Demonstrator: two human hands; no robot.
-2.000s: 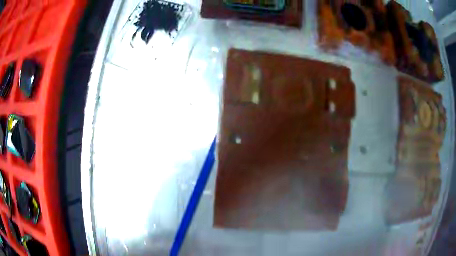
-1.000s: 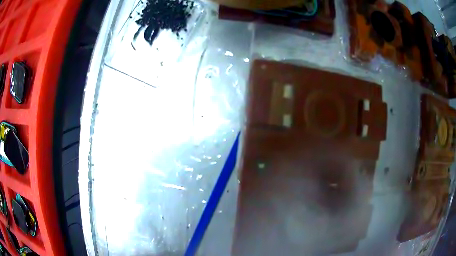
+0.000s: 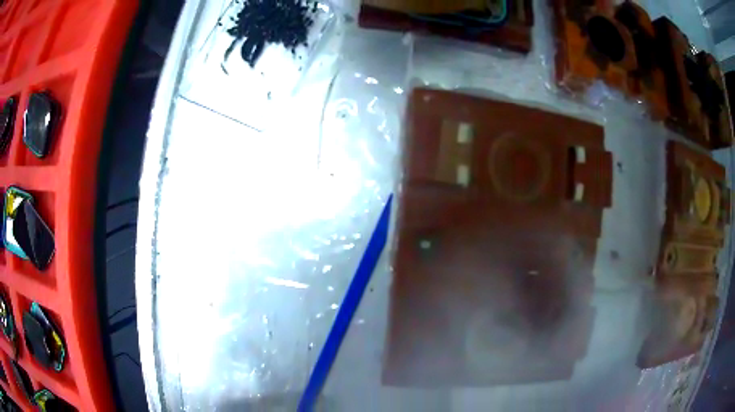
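No hand is in view. A large flat brown fixture (image 3: 500,241) lies on the white machine bed (image 3: 242,201), nearest in front of me. Its upper half has a round recess between two slots with pale tabs. Its lower half is blurred by a hazy patch. A thin blue stick (image 3: 346,302) lies slanted on the bed at the fixture's left, its pointed upper end close to the fixture's left edge.
A red-orange component tray (image 3: 78,201) holds dark modules (image 3: 40,123) in pockets at the left. A black pile of bits (image 3: 270,28) lies at the bed's upper left. Brown blocks (image 3: 443,20) stand along the top; others (image 3: 693,201) are at the right.
Compared with two seconds ago, the fixture, stick and top blocks appear further right in the picture. Since one second ago the view has shifted only slightly. No hand appears in any frame.
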